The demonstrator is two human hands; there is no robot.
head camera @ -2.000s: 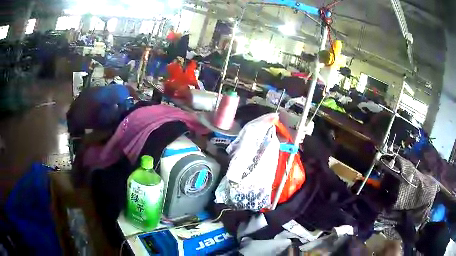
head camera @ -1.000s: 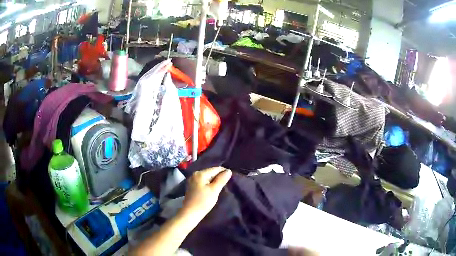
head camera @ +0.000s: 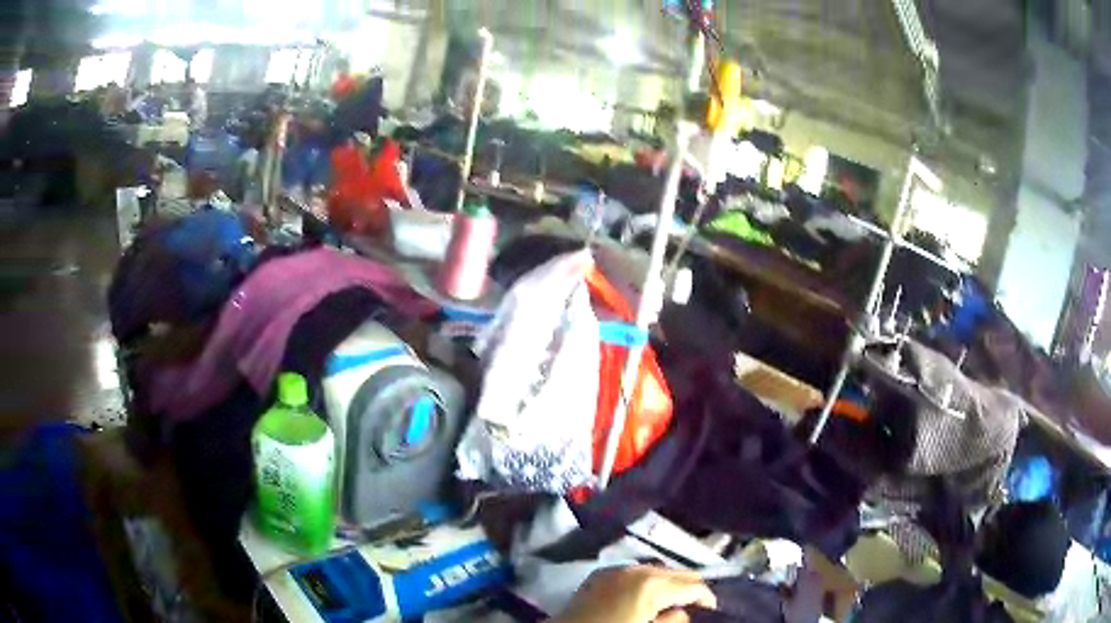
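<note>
My left hand (head camera: 636, 594) shows at the bottom edge, blurred and partly cut off. Its fingers are curled at the edge of a dark cloth (head camera: 746, 599) and appear to grip it. A large dark cloth heap (head camera: 755, 469) lies behind, right of the hanging bags. Pale grey-white pieces (head camera: 573, 572) lie beside and behind the hand. The white and blue sewing machine head with "JACK" lettering (head camera: 451, 584) is left of the hand. My right hand cannot be made out.
A green bottle (head camera: 294, 469) and a grey fan-like device (head camera: 402, 441) stand at the left. A white patterned bag (head camera: 542, 389) and a red bag (head camera: 636, 408) hang by a pole (head camera: 658, 262). A pink thread cone (head camera: 468, 253) stands behind. Checked cloth (head camera: 956, 420) lies right.
The view has swung left and up since one second ago, so the bags and machine sit further right. My left hand now shows lower, near the bottom edge, and the dark cloth near it is mostly cut off.
</note>
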